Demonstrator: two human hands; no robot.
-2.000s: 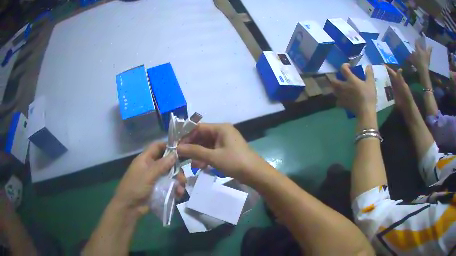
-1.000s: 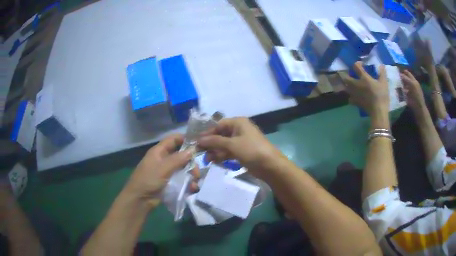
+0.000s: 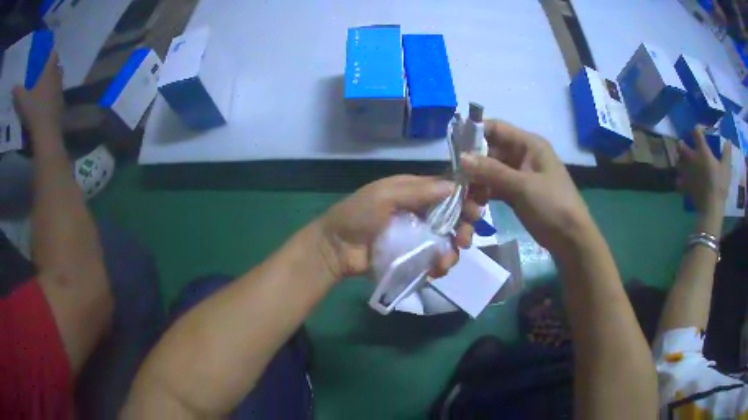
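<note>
A folded white USB cable [image 3: 447, 212] with a metal plug at its upper end is held between both hands, in front of the table edge. My left hand [image 3: 394, 221] grips the lower part of the bundle together with a crinkled clear plastic bag [image 3: 403, 244] and a flat white item [image 3: 400, 279]. My right hand [image 3: 517, 168] pinches the upper part of the cable just below the plug. Below my hands an open white carton [image 3: 502, 261] holds a plain white card [image 3: 473, 281] and something blue, partly hidden by my fingers.
A light blue box [image 3: 375, 74] and a darker blue box [image 3: 429, 86] stand side by side on the white table [image 3: 279, 74]. White-and-blue boxes stand at left [image 3: 193, 78] and right [image 3: 601, 112]. Neighbours' arms reach in on both sides, above a green floor.
The view has turned right, so the table boxes sit further left to centre differently and the left neighbour's red sleeve shows. The cable and bag stay in both hands; the plug stands upright now.
</note>
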